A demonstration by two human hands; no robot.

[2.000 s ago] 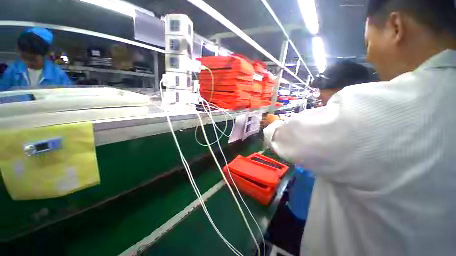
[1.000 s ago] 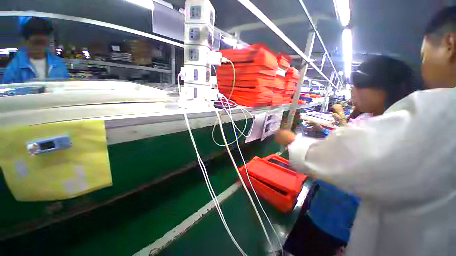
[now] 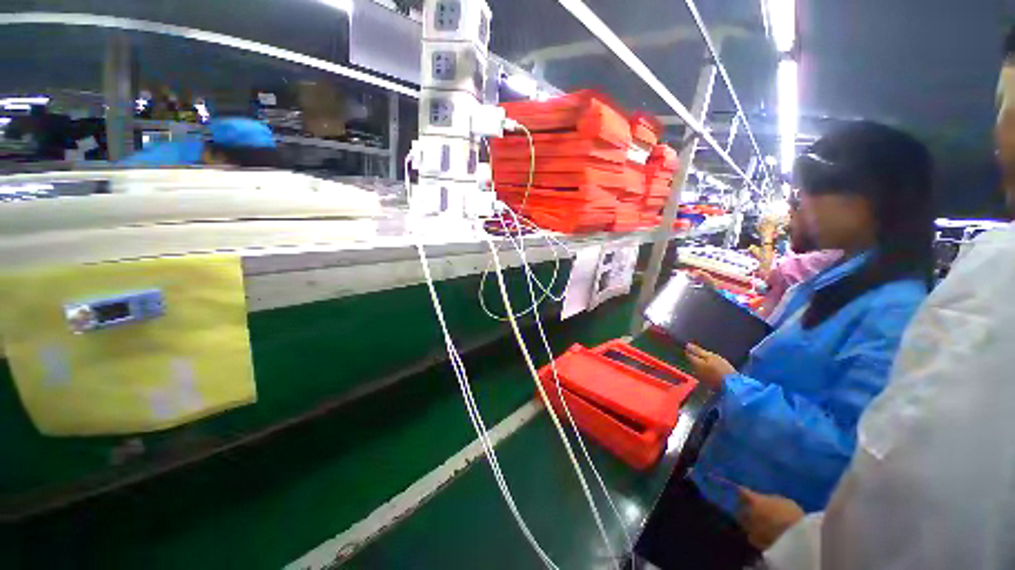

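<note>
Neither my left hand nor my right hand is in the picture. Red trays [image 3: 623, 390] lie stacked and slightly askew on the dark green line surface [image 3: 445, 501], right of centre. A dark slab shows inside the upper one. White charging cables [image 3: 459, 373] hang from the socket tower [image 3: 445, 106] down across the green surface, to the left of the trays.
A tall stack of red trays [image 3: 568, 167] stands on the raised shelf beside the tower. A yellow sheet [image 3: 167, 373] with a small meter [image 3: 115, 310] hangs at left. At right, a person in blue [image 3: 824, 367] holds a black tablet [image 3: 712, 317], beside a person in white [image 3: 935, 445].
The view has turned right since two seconds ago. The person in white has moved right and lowered an arm. The person in blue and the tablet are now visible. The person across the shelf has bent down.
</note>
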